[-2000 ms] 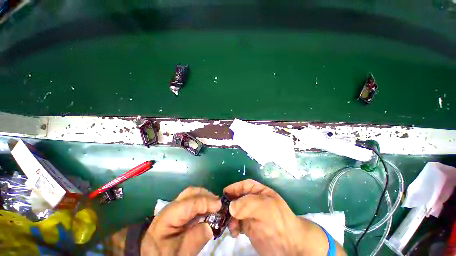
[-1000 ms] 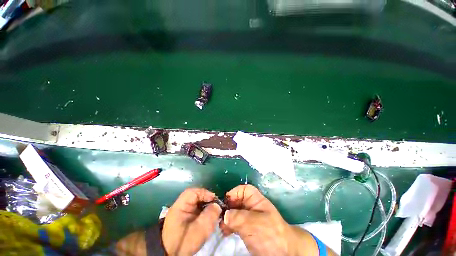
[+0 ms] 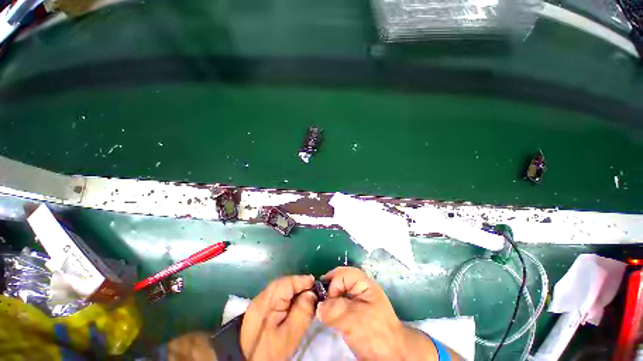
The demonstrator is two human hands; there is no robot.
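My left hand (image 3: 277, 317) and my right hand (image 3: 363, 310) meet at the lower middle of the head view. Between their fingertips they hold a small dark electronic assembly (image 3: 320, 289), mostly hidden by the fingers. A white cloth (image 3: 451, 334) lies on the bench under and beside my hands. Two more assemblies sit on the white rail, one at the left (image 3: 228, 205) and one to its right (image 3: 279, 221). The dispensing syringe (image 3: 462, 233) lies on the rail with its green cap at the right end, beside an angular white paper (image 3: 374, 227).
On the green belt lie one assembly (image 3: 310, 143) at the middle and one (image 3: 535, 168) at the right. Clear trays (image 3: 437, 20) stand beyond. A red marker (image 3: 182, 265), white carton (image 3: 67, 254) and yellow-blue cloth (image 3: 77, 328) are left. A looped clear hose (image 3: 457, 296) and tissue-wrapped syringe (image 3: 560, 335) are right.
The middle belt assembly has moved right. The view has tilted up, showing the clear trays. My fingers have closed further around the held assembly, which now shows less.
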